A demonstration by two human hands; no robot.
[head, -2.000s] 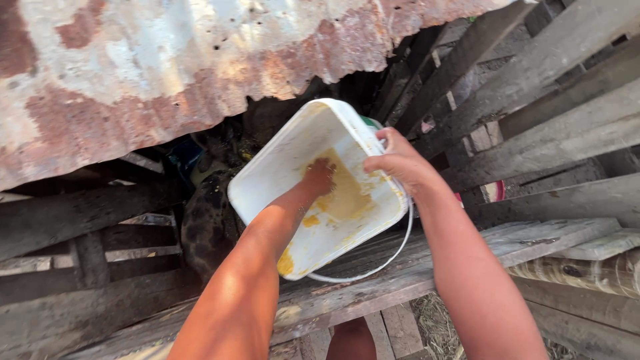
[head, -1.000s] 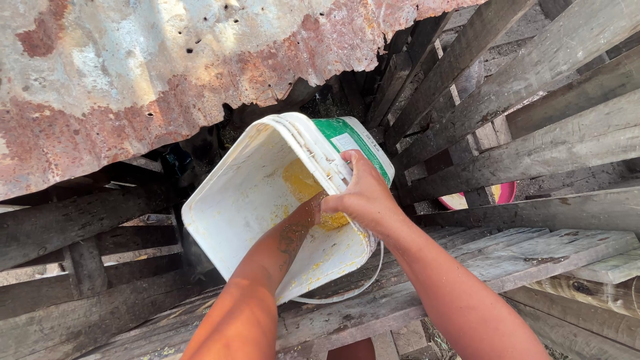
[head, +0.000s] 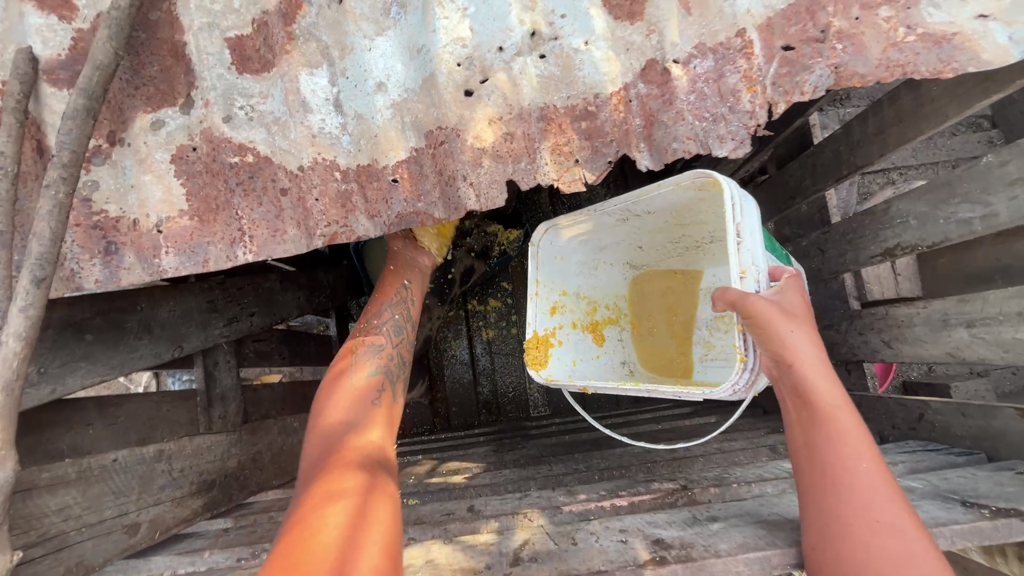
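My right hand (head: 768, 316) grips the rim of a white plastic bucket (head: 592, 248), tilted so its opening faces me. Yellowish liquid (head: 666, 324) and clumps of wet yellow mash (head: 596, 330) lie inside it, and its thin handle (head: 664, 444) hangs below. My left hand (head: 420, 244) reaches under the edge of the rusty metal sheet, with yellow mash (head: 436, 236) at its fingers. The sheet and shadow partly hide that hand. Beneath it, yellow bits are scattered over dark wooden slats (head: 480, 344).
A rusty corrugated metal sheet (head: 448, 104) with a jagged edge overhangs the pen. Wooden boards form the fence at left (head: 160, 328) and right (head: 920, 256). A plank ledge (head: 624, 512) runs across the front. Thin wooden poles (head: 48, 224) lean at far left.
My left hand has left the bucket and moved left, under the metal sheet, with yellow mash. The bucket, still held by my right hand, now sits to the right of that arm.
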